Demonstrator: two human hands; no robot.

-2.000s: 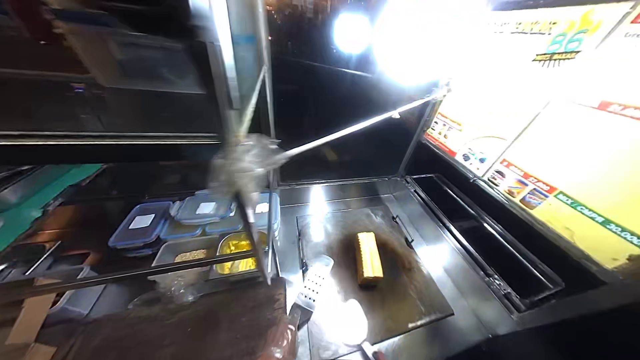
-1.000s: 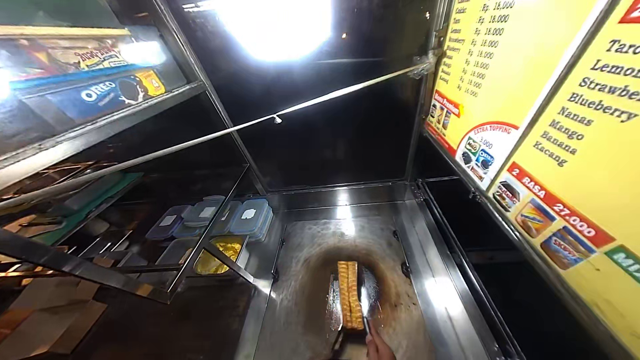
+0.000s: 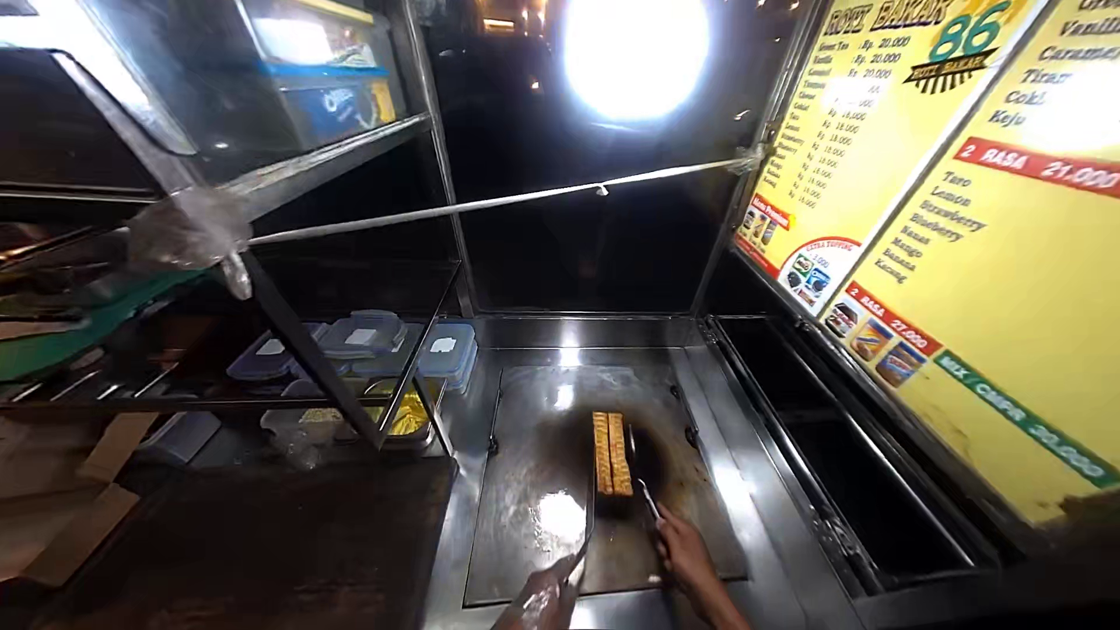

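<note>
Two long browned strips of toasted bread (image 3: 612,453) lie side by side on a steel griddle (image 3: 534,472), over a darkened patch. My left hand (image 3: 541,599), which looks covered by a clear plastic glove, is shut on a spatula (image 3: 590,516) whose thin edge stands along the bread's left side. My right hand (image 3: 687,556) grips the handle of a second metal utensil (image 3: 648,500), its dark blade close to the bread's right side. Whether either blade touches the bread cannot be told.
Left of the griddle stand lidded plastic containers (image 3: 363,334) and a metal tub with yellow contents (image 3: 409,415), behind a framed shelf. A dark wooden counter (image 3: 262,534) lies at lower left. A deep black trough (image 3: 884,490) runs along the right, below a yellow menu board (image 3: 1006,289).
Both hands are now in view with utensils. Two seconds ago the spatula lay at the griddle's left and no hand was plainly on the bread. The view has shifted strongly.
</note>
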